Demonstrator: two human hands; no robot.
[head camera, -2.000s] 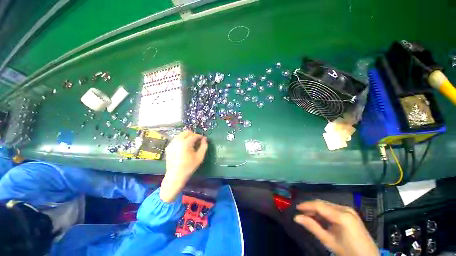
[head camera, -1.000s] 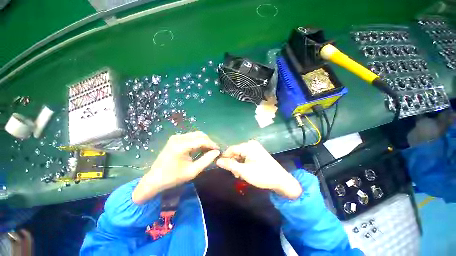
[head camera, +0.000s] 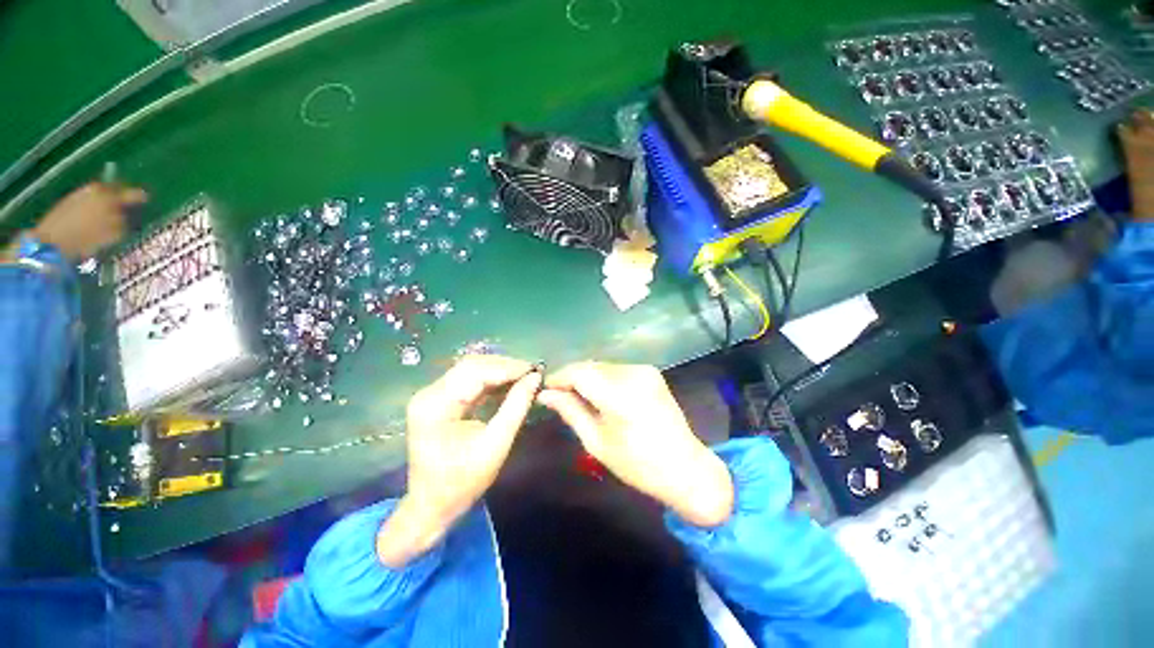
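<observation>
My left hand and my right hand meet fingertip to fingertip at the bench's front edge. Between the thumbs and forefingers they pinch a tiny dark part; its shape is too small to tell. A loose pile of small shiny silver components lies on the green bench to the left, beyond my left hand. A few reddish pieces lie at the pile's right side.
Left: white parts tray, yellow-black device with a thin wire, and another person's hand. Ahead: fume fan, soldering station, yellow iron. Right: blister trays, black tray, white foam tray, another person's sleeve.
The view has swung further right, so the bench things sit further left. My hands stay together at the small part. A neighbour's hand has come in at the left, another at the right edge.
</observation>
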